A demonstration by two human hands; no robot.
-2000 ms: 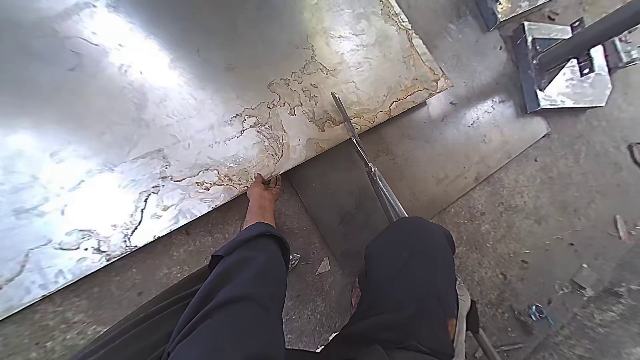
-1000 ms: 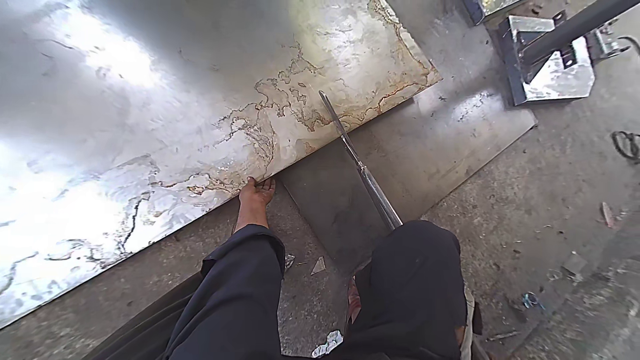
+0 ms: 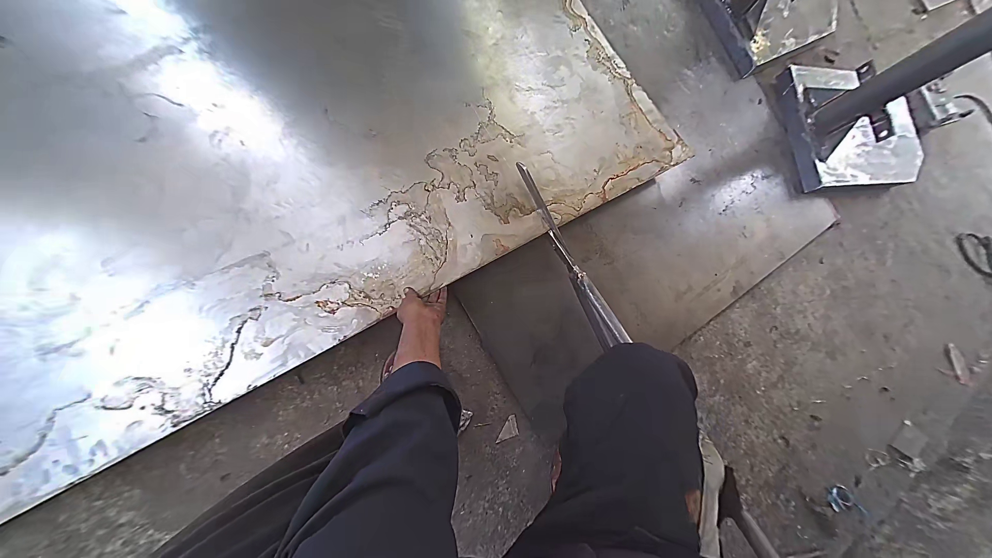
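A large, shiny metal sheet [image 3: 325, 194] with brown stain lines fills the upper left. My left hand [image 3: 422, 306] holds its near edge, with the fingertips at the rim and part of the hand hidden below it. To the right, long metal shears [image 3: 577, 271] lie across the same edge, one blade showing above the sheet. Their lower end disappears behind a dark-clothed knee [image 3: 632, 434]. A bar like a handle [image 3: 752, 535] shows at the bottom right, beyond the knee. My right hand cannot be made out.
Beneath the stained sheet, a second metal sheet [image 3: 697, 263] rests on the concrete floor [image 3: 837, 333]. A steel bracket [image 3: 868, 155] with a dark pipe [image 3: 914, 74] stands at the upper right. Metal scraps [image 3: 908, 440] and a loop of black cable [image 3: 975, 252] lie at the right.
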